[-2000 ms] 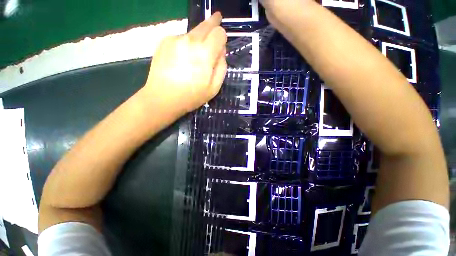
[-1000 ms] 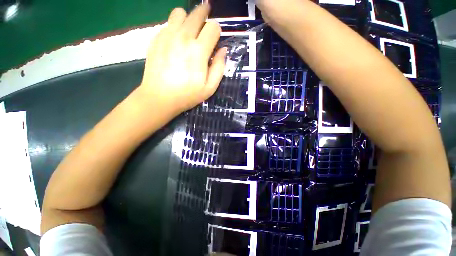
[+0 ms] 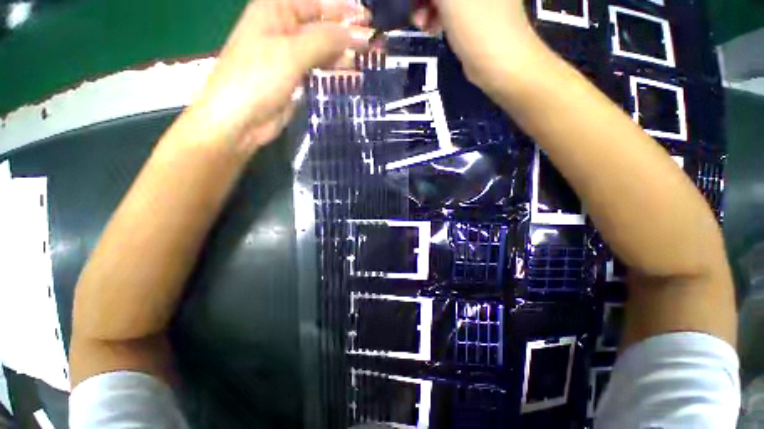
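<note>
My left hand [image 3: 289,54], slightly blurred, is at the top with fingers bent onto a clear sheet [image 3: 335,159] with rows of short dark bars. The sheet hangs down over the left column of white-bordered panels. My right hand [image 3: 465,29] is at the top edge, partly cut off; its grip is unclear. A small dark piece [image 3: 392,12] shows between the hands; I cannot tell which hand touches it. One white-bordered panel [image 3: 442,126] lies tilted, partly under the sheet. Another panel [image 3: 424,251] lies straight in the dark shiny tray [image 3: 477,302].
More panels [image 3: 642,36] sit in the tray's right columns, beyond my right forearm. A white paper [image 3: 29,276] lies at the left on the dark green bench [image 3: 243,335]. A pale rail [image 3: 100,92] and a bright green surface [image 3: 126,33] are at the upper left.
My left hand has turned and moved up toward the right hand. The sheet has shifted with it. One panel in the left column now lies tilted, and a dark piece shows between the hands.
</note>
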